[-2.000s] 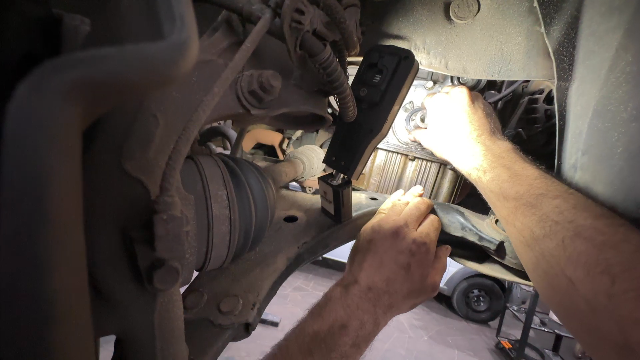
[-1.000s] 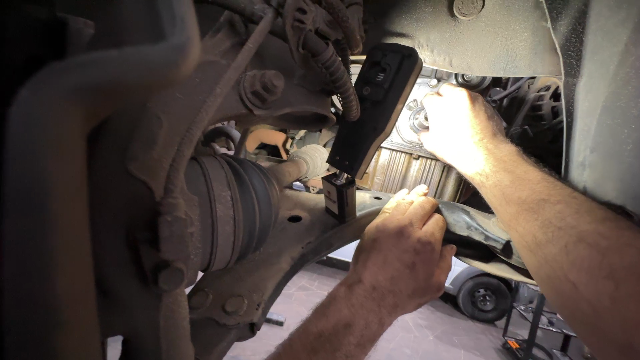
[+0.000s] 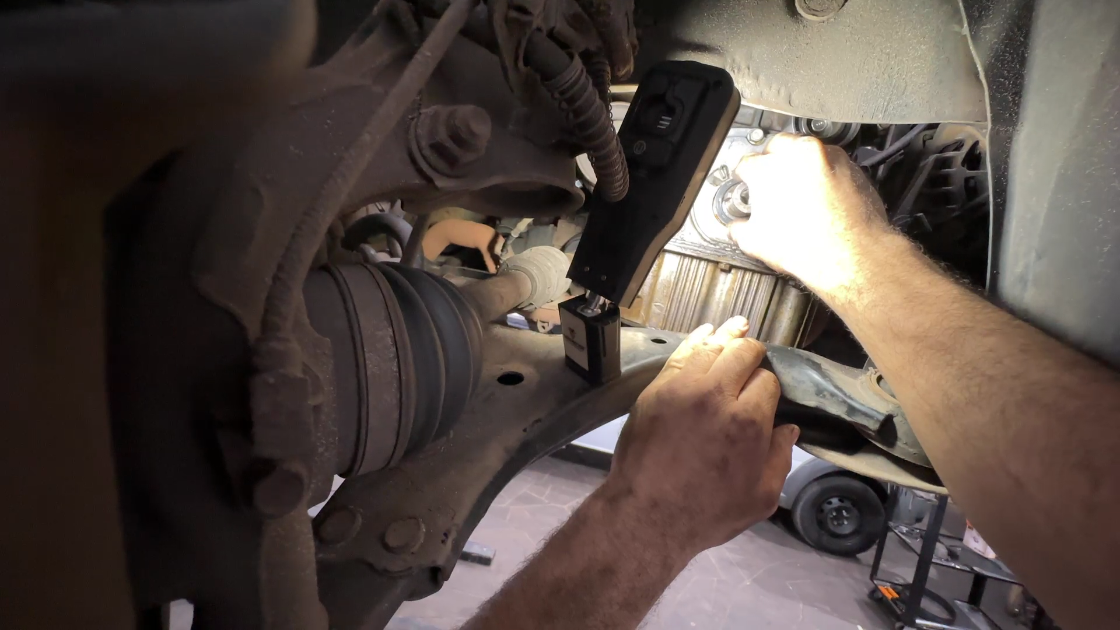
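My left hand (image 3: 704,429) rests with its fingers over the edge of the steel suspension control arm (image 3: 534,376). My right hand (image 3: 801,206) reaches past it to the lit engine front, its fingertips at a round shaft end or seal (image 3: 731,201) in the metal cover; whether they hold anything is hidden by glare and the hand itself. A black work light (image 3: 652,175) stands tilted on its block-shaped base (image 3: 590,339), which sits on the control arm to the left of my left hand and shines on the engine.
At the left are a ribbed rubber CV boot (image 3: 429,350), a bolt (image 3: 453,136) and a corrugated conduit (image 3: 591,122). The wheel-arch liner (image 3: 875,61) hangs above. Below, beyond the arm, are a car wheel (image 3: 838,516) and a tool cart (image 3: 927,551).
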